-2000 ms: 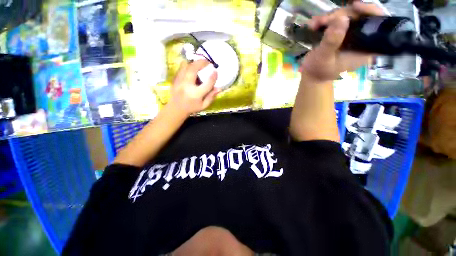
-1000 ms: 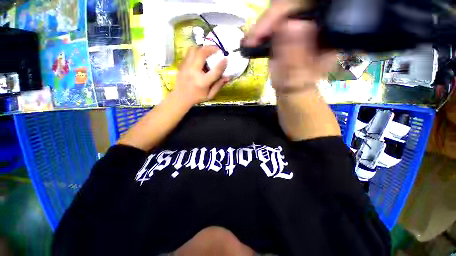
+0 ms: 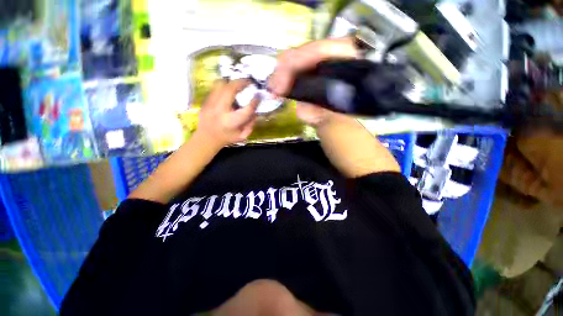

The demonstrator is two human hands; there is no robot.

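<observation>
The round white base [image 3: 266, 102] lies in the recessed yellow tray [image 3: 205, 68], blurred. My left hand [image 3: 227, 114] is at its left and near side, with fingertips on it. My right hand [image 3: 308, 65] holds the black electric screwdriver [image 3: 336, 87], which lies nearly level with its tip end over the base. The bit and the exact spot it meets are hidden by my fingers and blur. A dark wire shows faintly at the middle of the base.
Grey-white parts boxes [image 3: 487, 68] stand at the right behind the screwdriver cable. Colourful printed sheets [image 3: 58, 114] cover the bench at the left. Blue crates [image 3: 487, 185] sit below the bench edge, the right one holding white and black parts [image 3: 439, 170].
The right hand has brought the screwdriver from the far right in to the base. The left hand stays on the base. The whole view has shifted slightly.
</observation>
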